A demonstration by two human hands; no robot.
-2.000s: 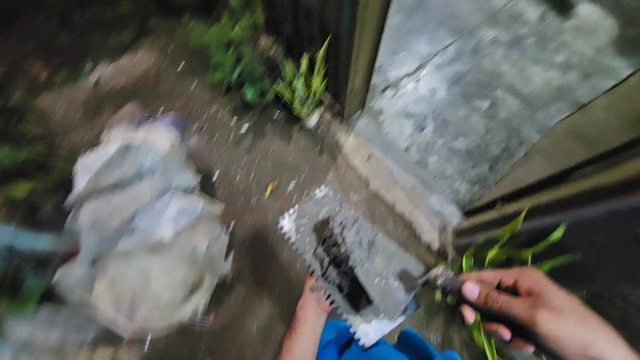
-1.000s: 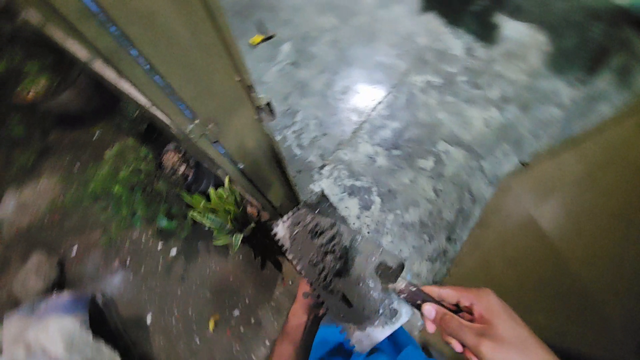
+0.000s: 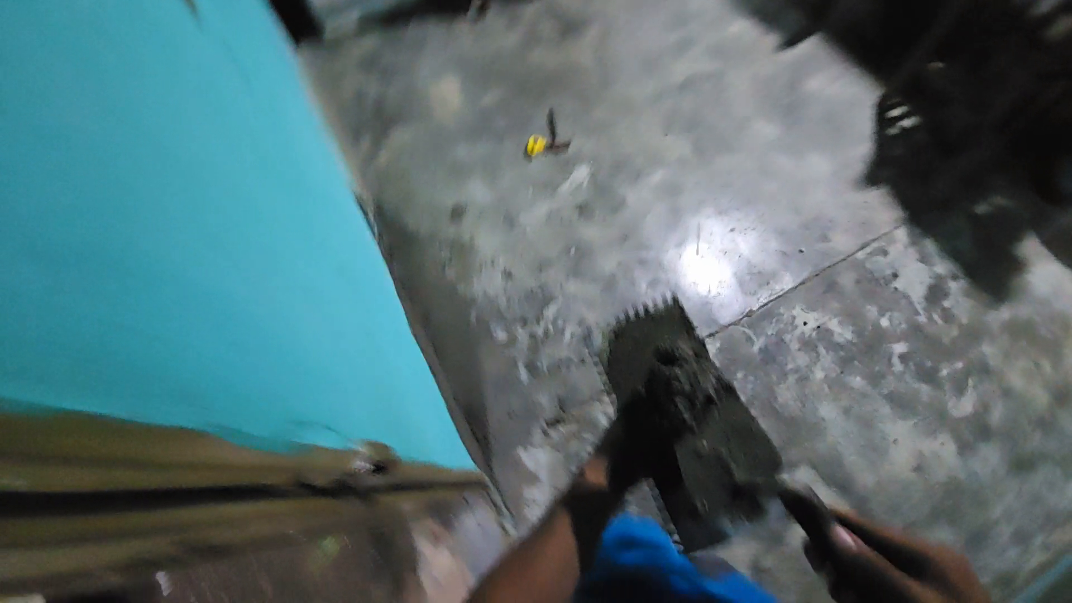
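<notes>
A notched trowel (image 3: 729,427) carries a mound of wet grey mortar (image 3: 678,385) on its flat face, its toothed end pointing up and away from me. My left hand (image 3: 599,477) is beneath the plate at its left side, dark and mostly hidden, holding it from below. At the lower right, my right hand (image 3: 904,561) is closed around the dark handle of a small trowel (image 3: 808,511). The blade of that trowel lies against the near end of the notched plate; its outline is blurred and dark.
A turquoise wall (image 3: 193,234) rises at the left, above a brownish door frame (image 3: 167,477). A stained grey concrete floor (image 3: 879,419) spreads ahead, with a seam across it. A small yellow object (image 3: 536,146) lies on the floor. Dark items (image 3: 988,126) stand at upper right.
The view has swung from the planted ground outside, past the doorway, to the concrete floor and turquoise wall. Both hands still hold their tools, the mortar remaining on the notched trowel.
</notes>
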